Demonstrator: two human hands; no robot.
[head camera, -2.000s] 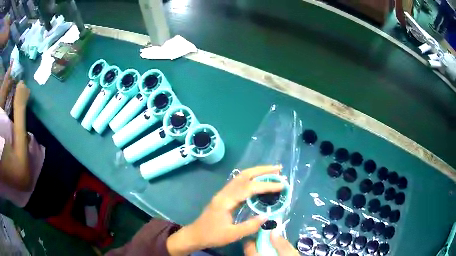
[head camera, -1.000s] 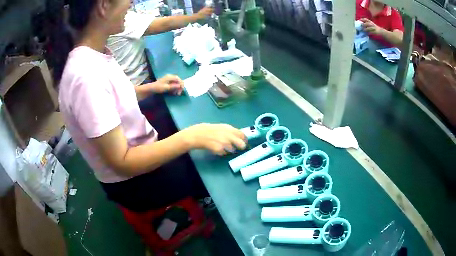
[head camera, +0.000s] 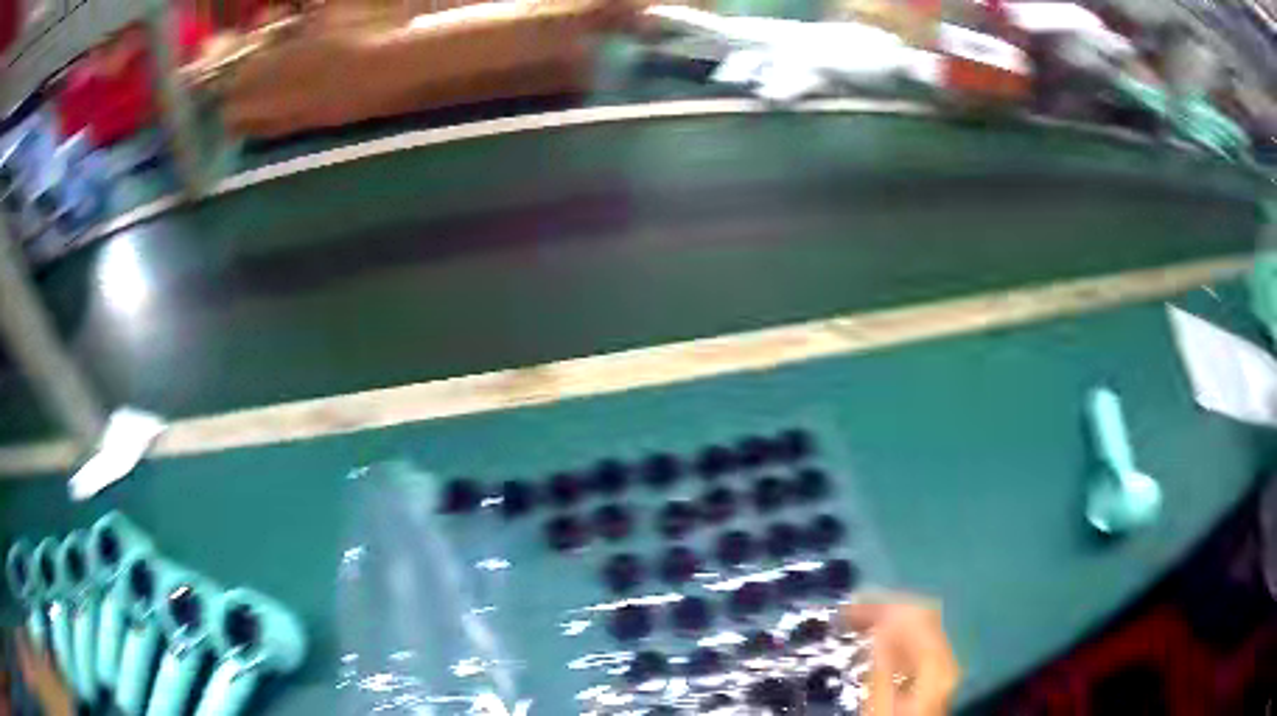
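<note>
The view is blurred by head motion. Rows of black round discs (head camera: 679, 564) lie on a shiny clear plastic sheet (head camera: 420, 588), whose empty end stretches left. My right hand (head camera: 903, 655) is at the bottom, at the right edge of the disc rows; its fingers are too blurred to tell whether they hold anything. My left hand is not in view. Several turquoise handheld bodies (head camera: 266, 629) with dark centres lie side by side at lower left. One loose turquoise body (head camera: 1113, 469) lies at right, its head towards me.
A blurred hand (head camera: 42, 683), apparently another person's, is at the lower left edge by the bodies. A crumpled white scrap (head camera: 118, 450) lies at the metal post's foot. A pale strip (head camera: 630, 369) edges the dark belt (head camera: 672, 252). White paper (head camera: 1225, 367) lies far right.
The view swung left to a seated person reaching for the row of bodies, then back right. The body my hands held two seconds ago is no longer seen in them; my left hand has left view.
</note>
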